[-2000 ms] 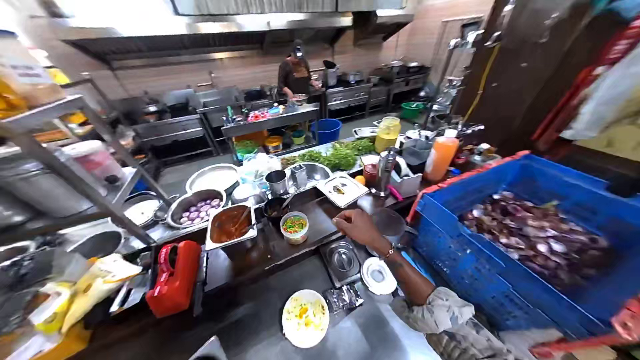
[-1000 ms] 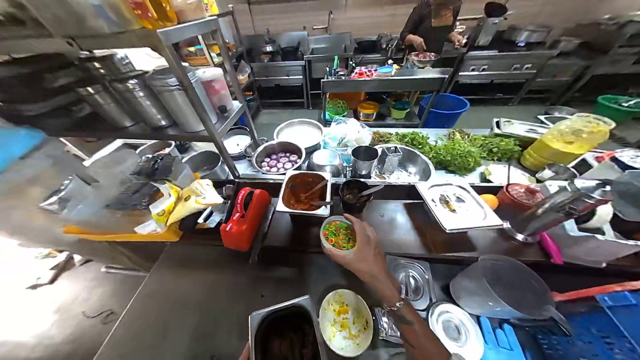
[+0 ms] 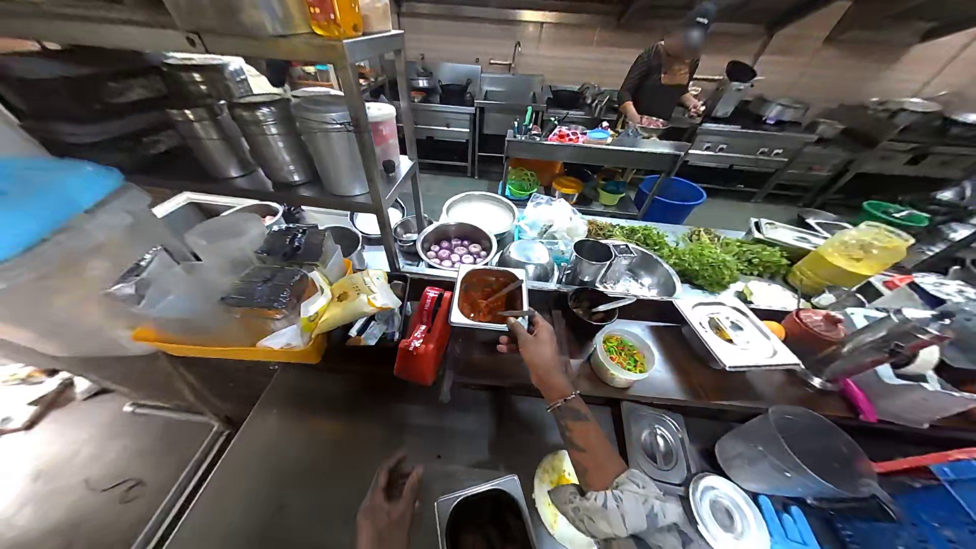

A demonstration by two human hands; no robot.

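Observation:
My right hand (image 3: 534, 343) reaches to the near right corner of a square steel pan of red sauce (image 3: 488, 297), its fingertips near the end of a spoon handle; whether they grip it I cannot tell. Bare and with fingers apart, my left hand (image 3: 390, 499) hovers over the steel counter, left of a steel container with dark contents (image 3: 488, 518). To the right of my right hand, a round tub of chopped green and red vegetables (image 3: 624, 357) stands on the ledge. My right forearm partly covers a white bowl with yellow residue (image 3: 560, 496).
A red tape dispenser (image 3: 424, 335) stands left of the sauce pan. Behind are a bowl of peeled onions (image 3: 456, 245) and leafy greens (image 3: 709, 259). A lidded steel pan (image 3: 736, 333) and a clear plastic container (image 3: 793, 454) lie to the right. A person (image 3: 659, 80) works across the kitchen.
The vegetable tub, in my right hand a second ago, now stands on the ledge, released. My right hand has moved to the sauce pan. My left hand has come into view.

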